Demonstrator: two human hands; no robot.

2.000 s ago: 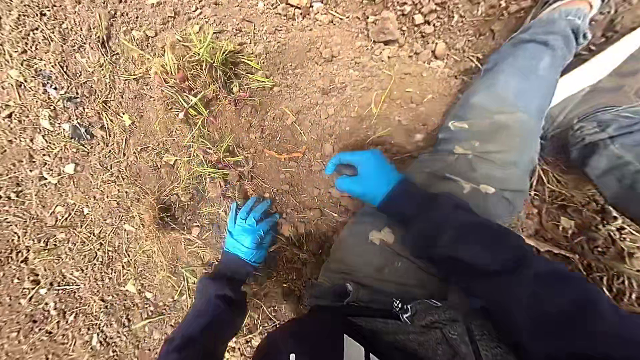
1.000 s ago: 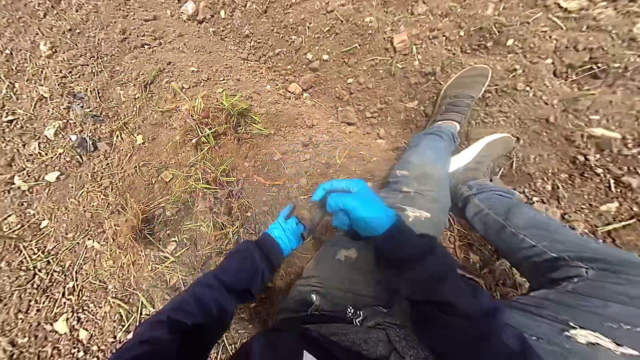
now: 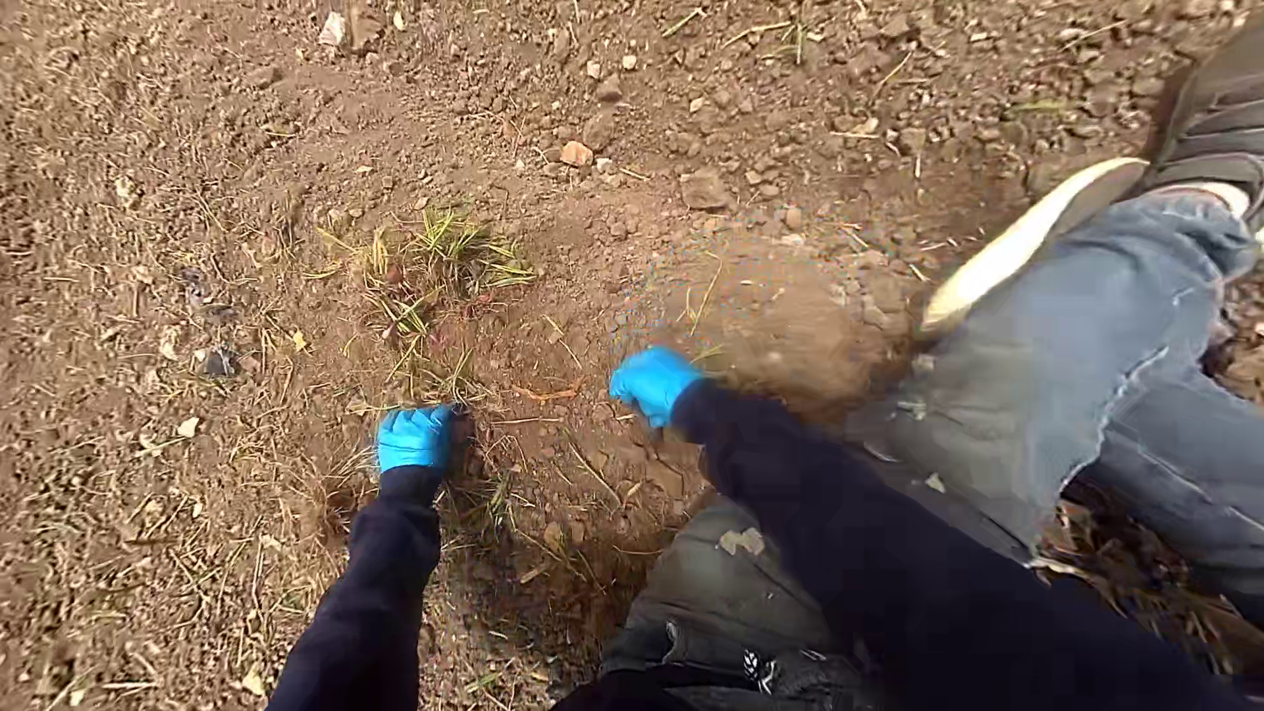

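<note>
My left hand (image 3: 415, 438), in a blue glove, is low over the soil just below a tuft of green and yellow grass (image 3: 449, 259). Its fingers are curled, and a dark patch beside them is too unclear to name. To the right, my right hand (image 3: 654, 385), also gloved in blue, is bent into a loose fist over bare brown soil; its palm side is hidden, so whether it holds anything cannot be told. A thin orange-brown strip (image 3: 548, 394) lies on the ground between the two hands.
My legs in torn, dirty jeans (image 3: 1047, 375) stretch to the right, ending in a shoe with a pale sole (image 3: 1032, 242). Beyond the hands lie a reddish stone (image 3: 576, 153) and a flat brown stone (image 3: 705, 189). Dry straw and a dark lump (image 3: 219, 362) are at the left.
One second ago my hands were close together around a brown lump near my leg. Now they are apart, the left one nearer the grass tuft. The view has shifted.
</note>
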